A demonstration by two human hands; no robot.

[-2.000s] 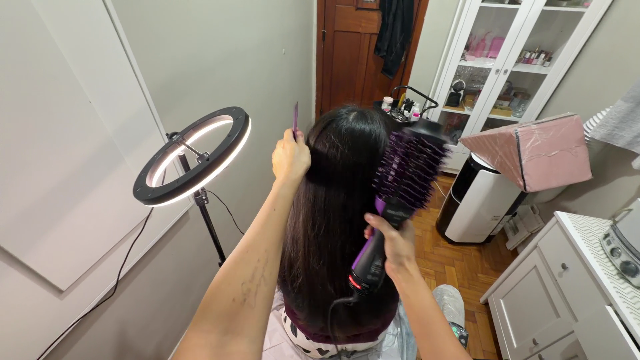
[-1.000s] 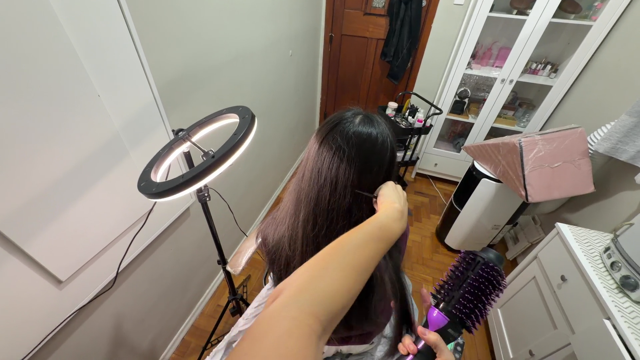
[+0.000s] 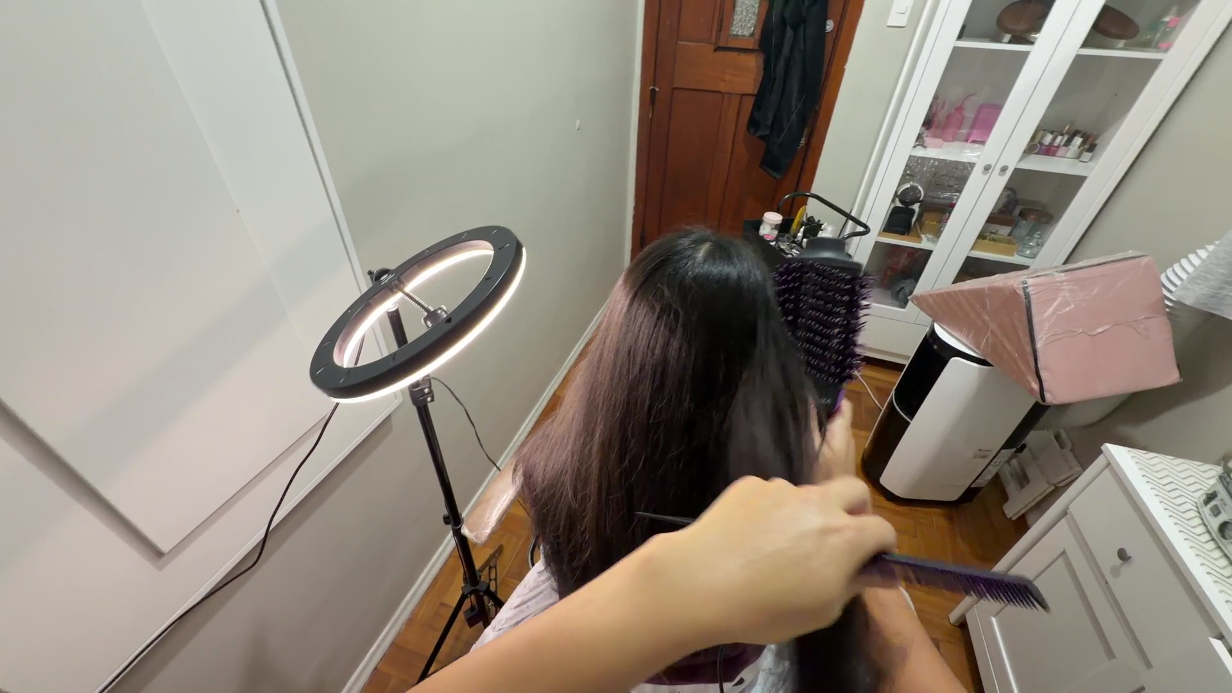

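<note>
A seated person's long dark hair (image 3: 674, 385) hangs down the back, seen from behind and above. My left hand (image 3: 780, 558) crosses low over the hair, closed around a purple tail comb (image 3: 962, 580); its teeth point out to the right and its thin tail shows at the left. Partly hidden behind that hand and the hair, my right hand (image 3: 839, 448) grips a black and purple hot-air brush (image 3: 823, 322). The brush stands upright along the right side of the head, bristles by the hair. Its handle is mostly hidden.
A lit ring light (image 3: 419, 313) on a tripod stands left by the wall. Beyond the head are a black trolley (image 3: 770, 231) and a wooden door (image 3: 703, 106). At right are a glass-door cabinet (image 3: 1011, 164), a pink plastic-wrapped box (image 3: 1097, 327) on a white appliance (image 3: 948, 423), and a white dresser (image 3: 1059, 587).
My right hand has raised the hot-air brush from the lower right to beside the head. My left hand has come down from the hair near the head with the comb.
</note>
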